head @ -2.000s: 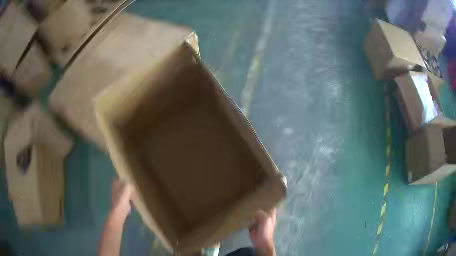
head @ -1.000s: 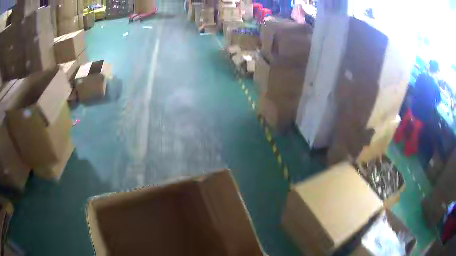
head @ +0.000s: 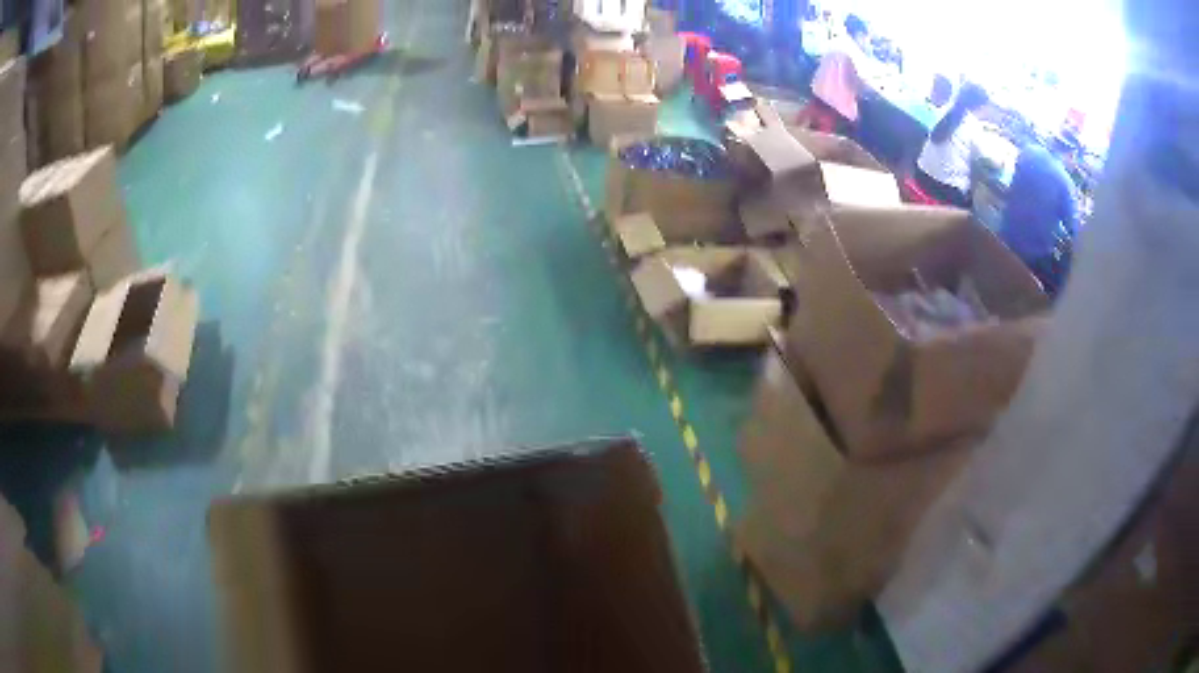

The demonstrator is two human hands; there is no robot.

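Note:
A large open brown cardboard carton (head: 460,565) is at the bottom centre of the head view, close in front of me. Its far rim and part of its dark inside show, and the picture's lower edge cuts it off. The part of the inside that shows holds nothing that I can make out. Neither of my hands is in the picture.
A green floor aisle (head: 434,289) runs ahead, with yellow-black tape (head: 684,434) on its right. Stacked open cartons (head: 907,355) and a pale pillar (head: 1052,434) stand on the right. More cartons (head: 138,348) stand on the left. People (head: 1039,197) are at the far right.
The view has moved forward along the aisle; the pillar and right-hand cartons are nearer. The carton stays low in front. Both hands, seen on it two seconds ago, are out of view.

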